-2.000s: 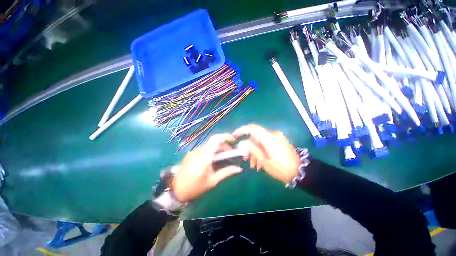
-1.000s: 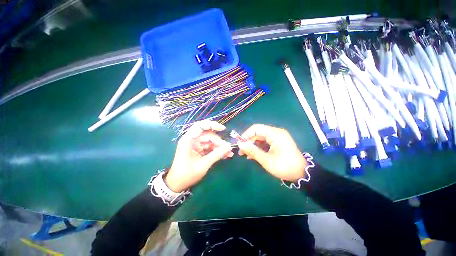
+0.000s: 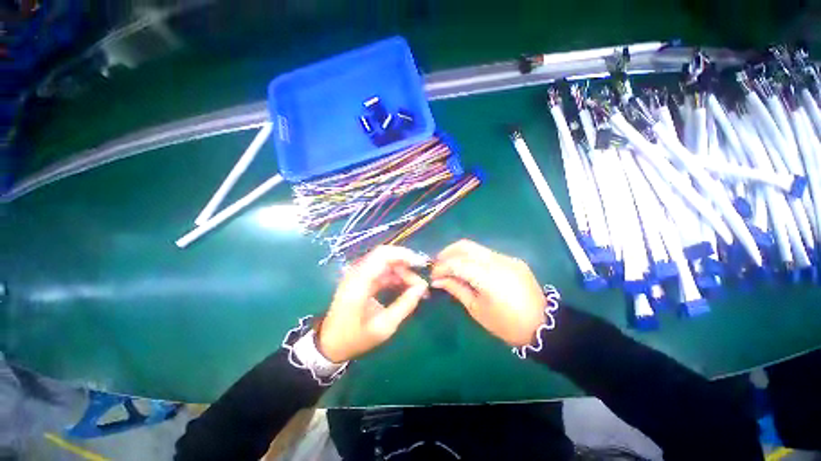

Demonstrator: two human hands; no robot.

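Note:
My left hand (image 3: pixel 367 302) and my right hand (image 3: pixel 491 288) meet fingertip to fingertip over the mat, in front of the wire pile. Between the pinched fingertips is a small dark piece with thin wire ends (image 3: pixel 425 267), mostly hidden by the fingers; I cannot tell its exact shape. Unsleeved wire harnesses (image 3: pixel 378 194) lie in a pile just beyond my left hand, their blue connectors at the right end. The blue parts tray (image 3: pixel 315 108) stands behind them with several dark connector housings (image 3: pixel 382 122) in it.
Two loose white sleeves (image 3: pixel 232 209) lie left of the tray. A big heap of finished harnesses (image 3: pixel 666 198) covers the right side, and a single one (image 3: pixel 551 209) lies nearer the middle. A metal rail (image 3: pixel 486 79) runs behind, with another sleeved harness (image 3: pixel 603 54) along it.
The hands were blurred around a short white piece, then parted slightly with wire ends showing. Now the fingertips are closer together around a small dark piece. The camera view has shifted slightly.

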